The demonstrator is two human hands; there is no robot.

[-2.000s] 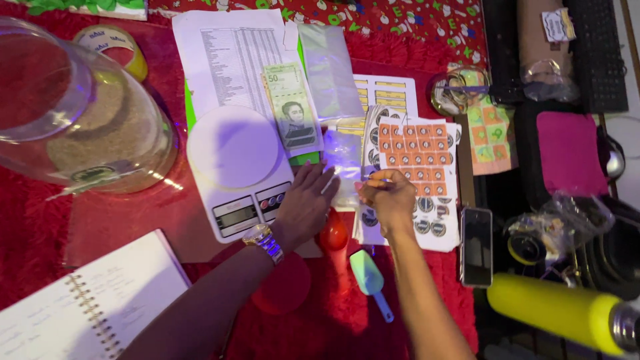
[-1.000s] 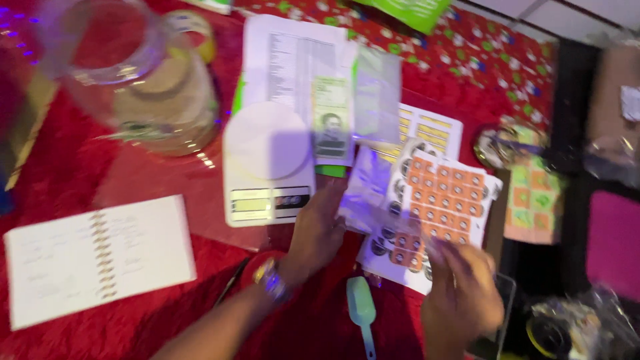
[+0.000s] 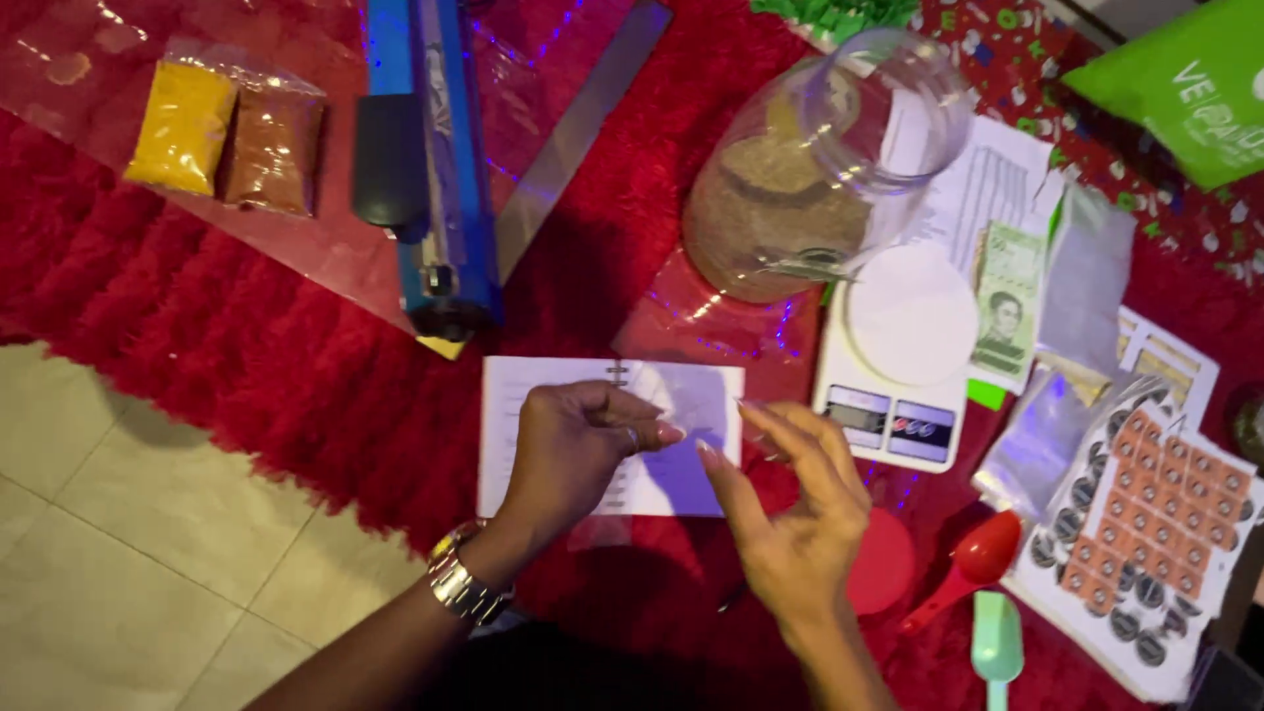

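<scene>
My left hand (image 3: 588, 434), with a metal watch on the wrist, is over the spiral notebook (image 3: 513, 395). Its thumb and fingertips pinch what looks like a thin clear plastic bag (image 3: 679, 387), whose outline is faint. My right hand (image 3: 795, 484) is just to the right, thumb and fingers apart, nothing clearly seen between them. Near it are a white digital kitchen scale (image 3: 913, 316), a red round object (image 3: 879, 561), a red spoon (image 3: 987, 548) and a mint-green scoop (image 3: 995, 632). Behind the notebook stands a big clear jar (image 3: 790, 212) of brown contents.
A blue bag sealer (image 3: 444, 197) lies at the upper left, beside a metal ruler (image 3: 583, 138) and sachets of yellow powder (image 3: 185, 128) and reddish-brown powder (image 3: 276, 148). At right are sticker sheets (image 3: 1155, 513), plastic bags (image 3: 1086, 267), a banknote (image 3: 1009, 306) and a green pouch (image 3: 1175, 89).
My hands have gone from beside the plastic bags and sticker sheets to over the notebook. The view has swung left, bringing in the sealer and the powder sachets.
</scene>
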